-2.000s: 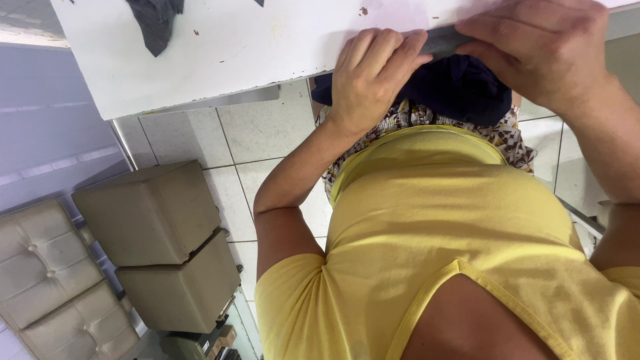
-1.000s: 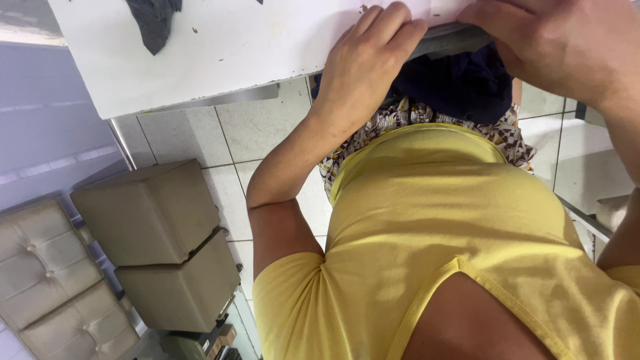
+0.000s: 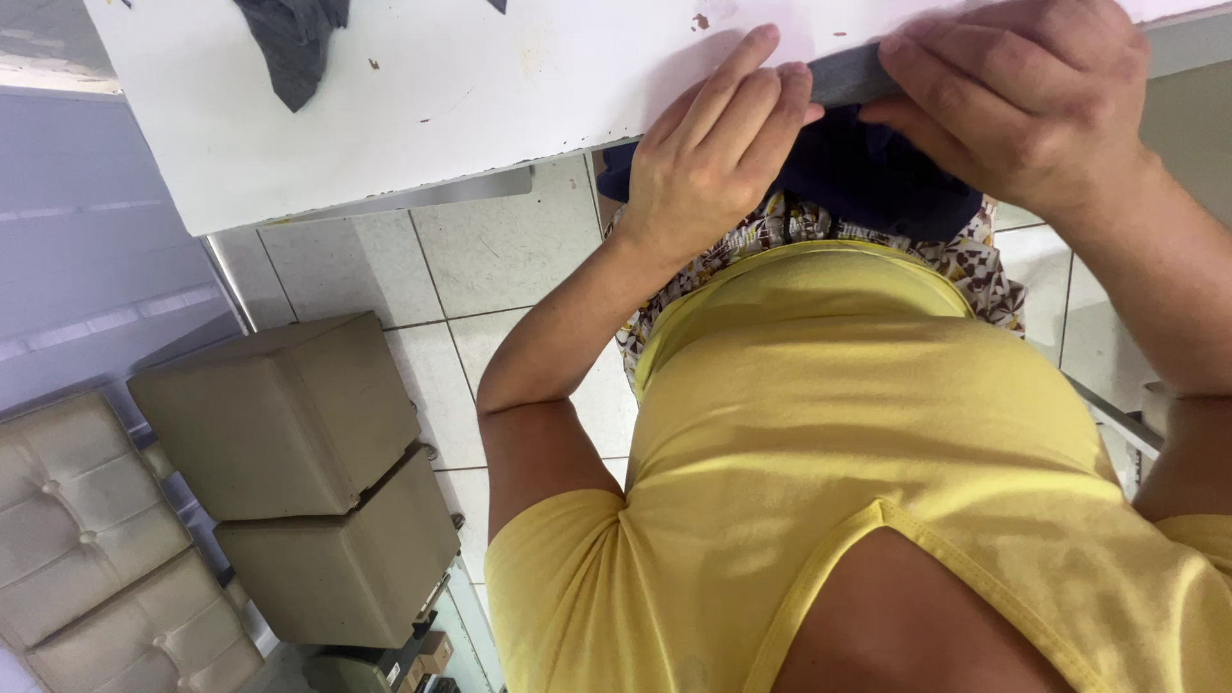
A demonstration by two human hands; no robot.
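A folded strip of grey cloth (image 3: 852, 77) lies along the near edge of the white table (image 3: 520, 82), partly hanging at the rim. At its left end is my left hand (image 3: 717, 144), thumb and fingertips on the cloth, with one finger stretched out above the table. My right hand (image 3: 1030, 96) pinches the strip from the right, the thumb below and the fingers on top. Dark navy cloth (image 3: 876, 183) rests on my lap under the table edge. Another crumpled dark grey cloth (image 3: 294, 48) lies further left on the table.
The table's chipped edge runs across the top, between my lap and the work. Two stacked beige boxy seats (image 3: 289, 414) stand on the tiled floor (image 3: 520, 241) at the left, beside tufted beige cushions (image 3: 87, 520). Small boxes (image 3: 433, 654) are at the bottom left.
My left hand has spread its fingers more than two seconds ago. Both hands moved over the grey strip, hiding more of it one second ago; more of it shows between them now.
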